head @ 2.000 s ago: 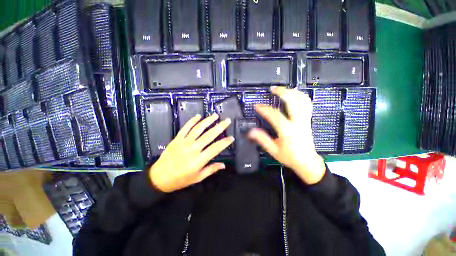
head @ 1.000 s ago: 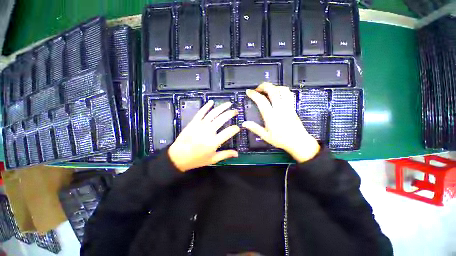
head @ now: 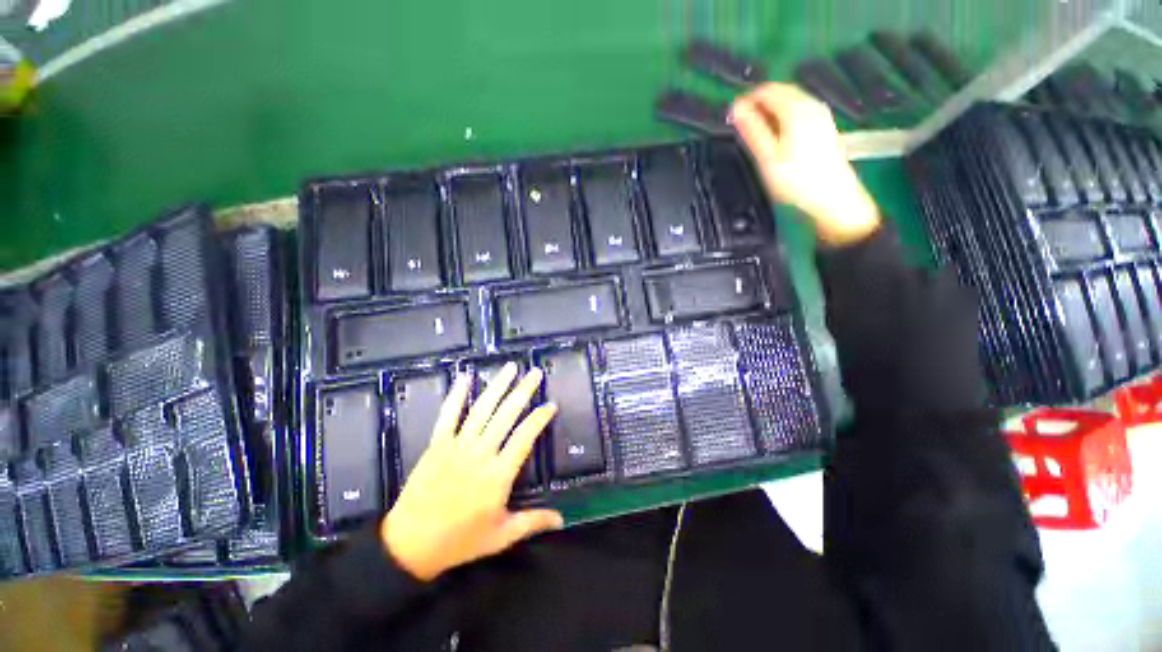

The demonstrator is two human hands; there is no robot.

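Observation:
The black blister tray (head: 310,439) lies in front of me. Matte black phone back covers (head: 576,414) fill its top row, its middle row and the left part of its bottom row. Three bottom-row pockets at the right (head: 714,395) are empty and ribbed. My left hand (head: 469,481) lies flat, fingers spread, over covers in the bottom row and partly hides them. My right hand (head: 800,159) is beyond the tray's top right corner, its fingertips at the end of a loose cover (head: 695,112) on the green conveyor; whether it grips the cover is unclear.
More loose covers (head: 867,77) lie on the conveyor (head: 382,96) at the upper right. A stack of empty trays (head: 115,395) is at the left. A tall stack of filled trays (head: 994,242) is at the right. A red stool (head: 1070,465) stands on the floor at lower right.
My right hand has left the bottom row and moved up and right to the conveyor. The fourth bottom pocket now shows a seated cover. My left hand stays over the bottom row. The view has shifted.

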